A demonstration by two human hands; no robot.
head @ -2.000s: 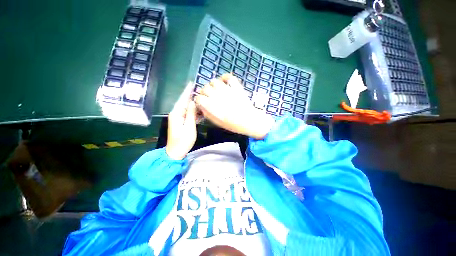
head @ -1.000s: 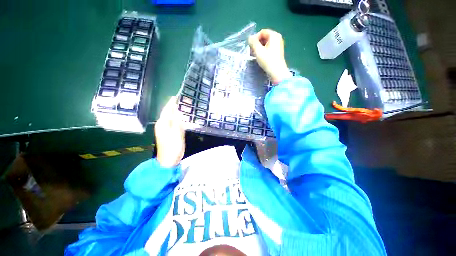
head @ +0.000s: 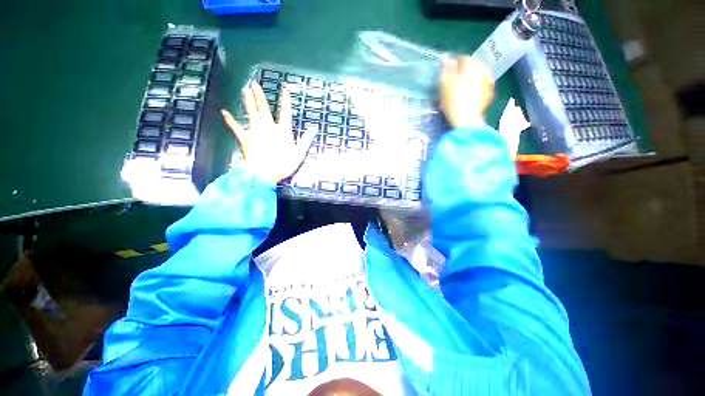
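The part sheet [head: 340, 128], with a grid of small dark rectangles, lies on the green table in front of me, with strong glare on its right half. My left hand [head: 270, 139] lies flat on the sheet's left part with its fingers spread, holding nothing. My right hand [head: 466, 87] is closed on the clear cover film [head: 394, 54] beyond the sheet's right edge. The film stretches left from my right hand over the sheet's far right part. My right fingertips are blurred.
The strip stack [head: 175, 108] stands at left. At right are a white bottle [head: 498, 48], a white scrap [head: 512, 124], an orange-handled tool [head: 543, 164] and the full-sheet stack [head: 585, 85]. A blue tray [head: 241, 5] and a black case [head: 471, 8] show at the far side.
My left hand has moved from the sheet's near left edge to flat on top of it. My right hand has lifted the film and moved right with it. The sheet now lies flatter.
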